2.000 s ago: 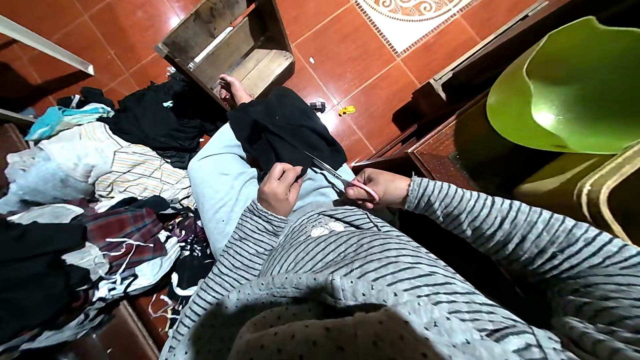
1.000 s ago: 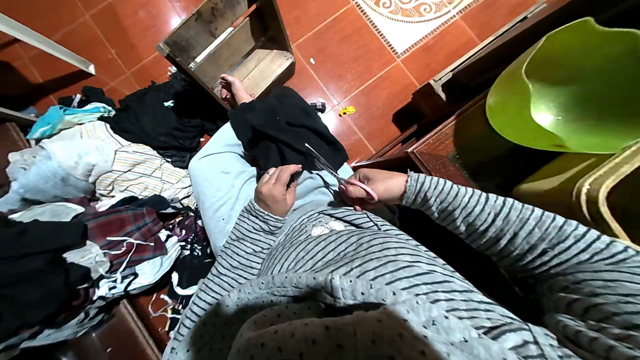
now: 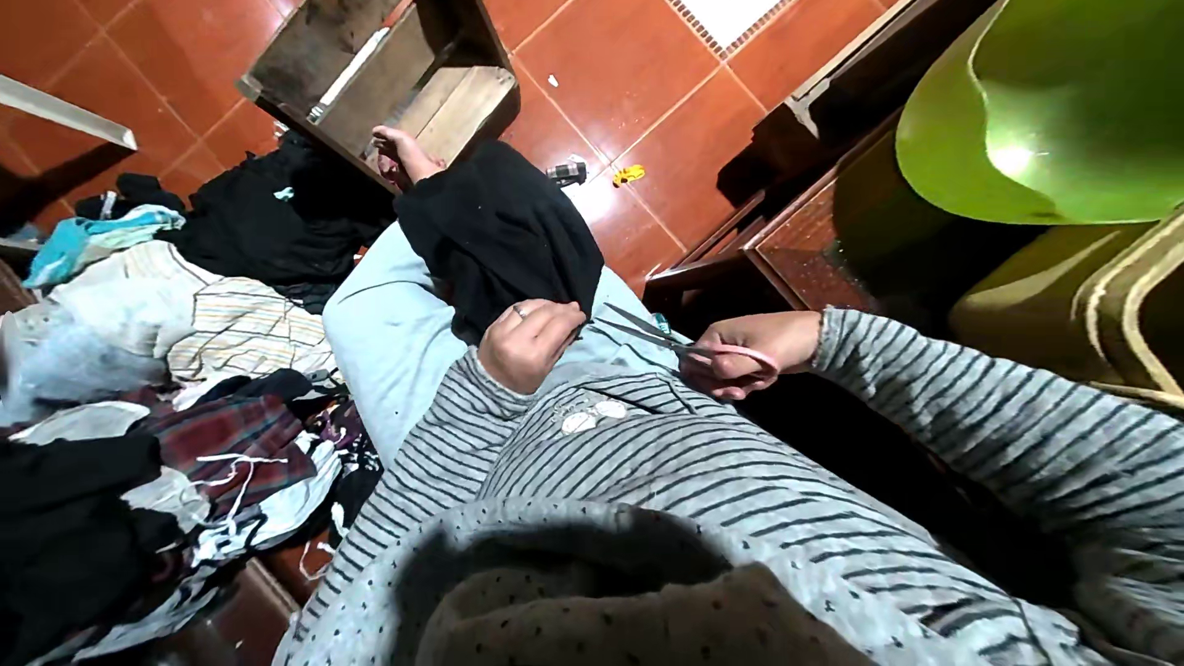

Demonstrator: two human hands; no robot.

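A black cloth [image 3: 513,231] lies over my lap, on light blue trousers [image 3: 379,324]. My left hand [image 3: 532,342], with a ring on one finger, pinches the cloth's near edge. In my right hand [image 3: 740,356] is a pair of scissors [image 3: 652,335] with pink handles. Its blades are parted and point left toward the pinched edge, a short way from my left fingertips. Whether the blade tips touch the cloth cannot be told.
Piled clothes [image 3: 250,333] lie to the left. A wooden drawer [image 3: 342,139] stands on the tiled floor beyond my bare foot [image 3: 402,157]. Small yellow [image 3: 629,175] and dark [image 3: 567,171] objects lie nearby. A green plastic container [image 3: 1045,120] is at the right.
Between the earlier frames and now, the scissors and my right hand have drawn slightly away from my left hand. My left hand still holds the black cloth.
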